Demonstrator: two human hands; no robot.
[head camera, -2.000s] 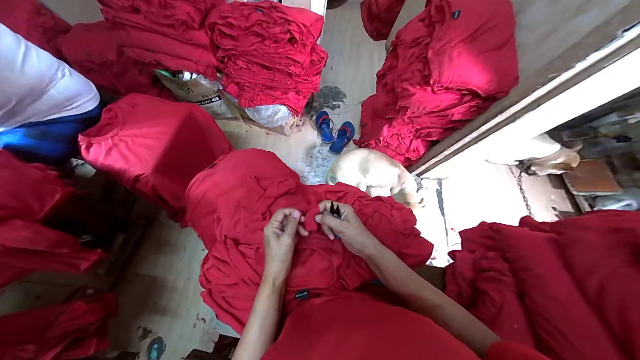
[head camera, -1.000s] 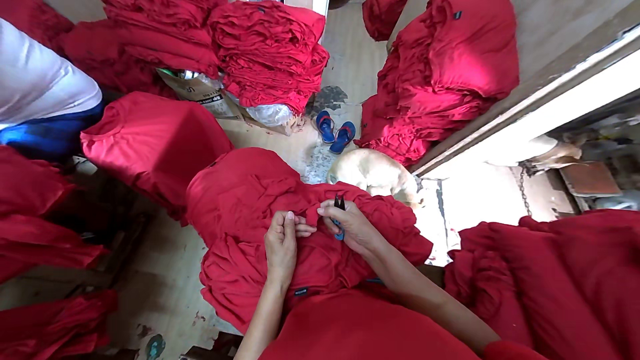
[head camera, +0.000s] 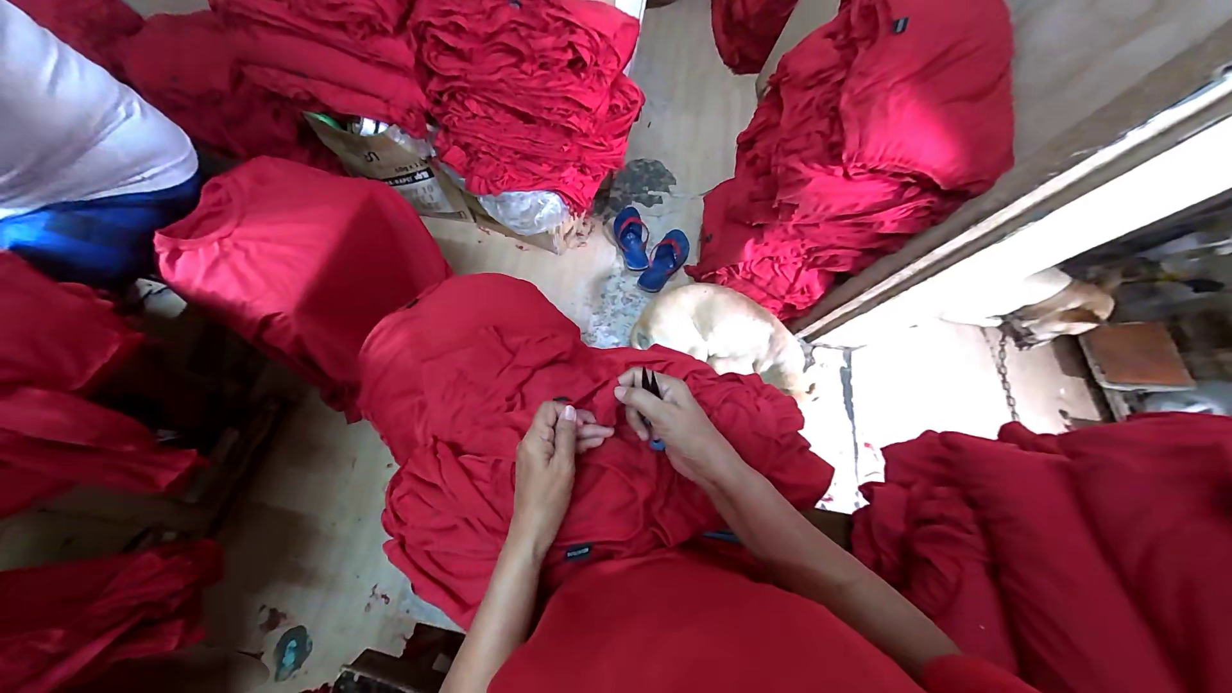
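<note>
A heap of red knit garments (head camera: 481, 385) lies in front of me, over my lap. Above its middle is my left hand (head camera: 558, 443), thumb and forefinger pinched on a bit of the red fabric beside a small dark tag. Just to its right, my right hand (head camera: 664, 414) holds thread snips (head camera: 651, 383), dark blades pointing up and away from me, with a blue part showing below the palm. Fingertips of both hands are close together but apart. Another dark label (head camera: 577, 552) shows on the cloth near my body.
Stacked red garments (head camera: 529, 96) stand ahead, with more at right (head camera: 857, 144) and lower right (head camera: 1039, 539). Beyond the heap, a light-coloured dog (head camera: 717, 322) lies curled near blue slippers (head camera: 664, 260). A person in white and blue (head camera: 87, 125) is at upper left, beside a cardboard box (head camera: 395, 173).
The snips have turned in my right hand: their blades pointed up two seconds ago, were mostly hidden one second ago, and point up again now.
</note>
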